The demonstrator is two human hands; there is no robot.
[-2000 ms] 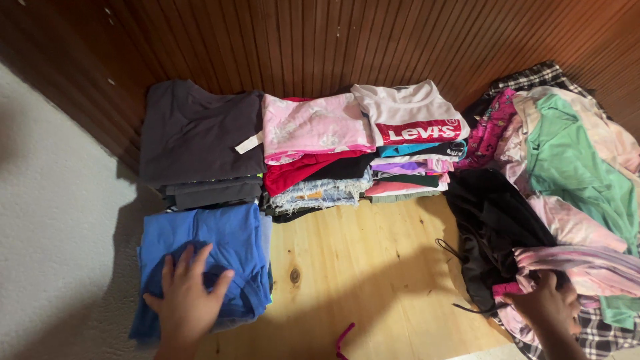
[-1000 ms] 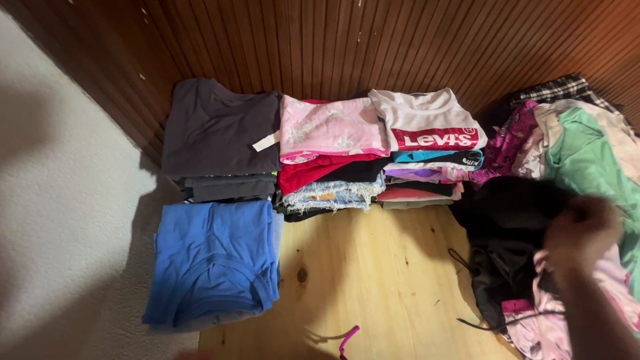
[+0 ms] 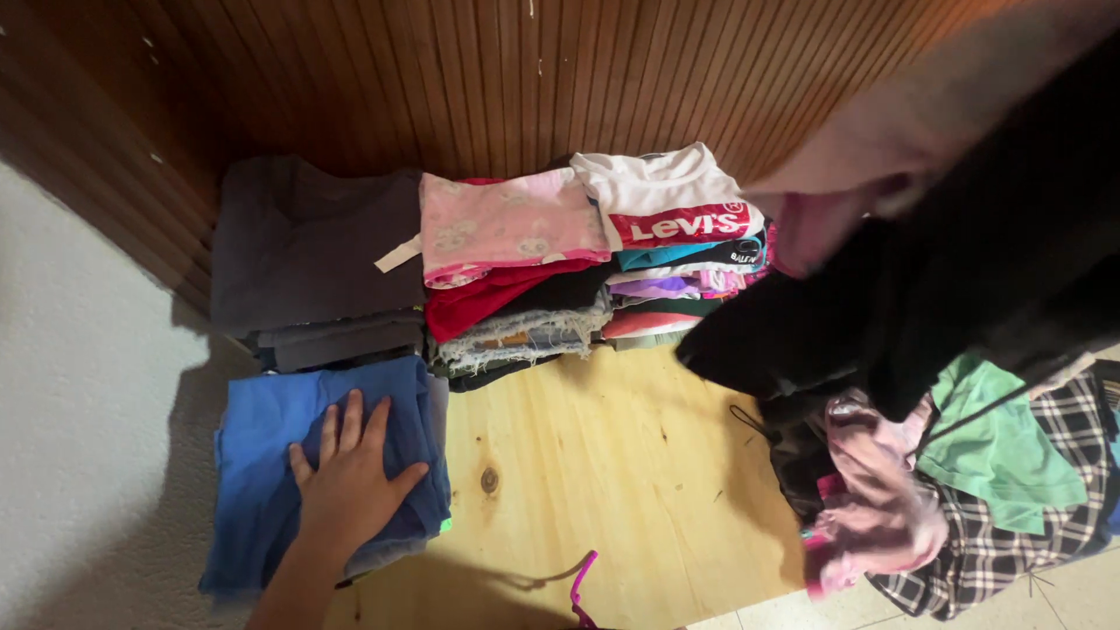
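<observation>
My left hand (image 3: 354,477) lies with spread fingers on a folded blue shirt (image 3: 262,437), the top of a stack at the front left. My right hand is not visible; a black garment (image 3: 875,297) and a pink one (image 3: 892,131) hang blurred across the upper right. Behind stand a folded dark grey shirt (image 3: 315,245) on a stack, a pink patterned garment (image 3: 516,219) over red cloth and frayed denim, and a white Levi's T-shirt (image 3: 665,192) atop more folded clothes. Loose pink cloth (image 3: 884,490) and a green garment (image 3: 997,446) lie low at right.
The stacks rest on a pale wooden board (image 3: 560,455) against a brown slatted panel (image 3: 490,87). A white wall (image 3: 79,420) borders the left. A magenta plastic piece (image 3: 582,586) is at the front edge. Black-and-white plaid cloth (image 3: 1006,560) reaches the tiled floor (image 3: 1067,586).
My left hand, out of view one second ago, is on the blue shirt again. The black garment has been raised from the pile at right, and my right hand is no longer visible.
</observation>
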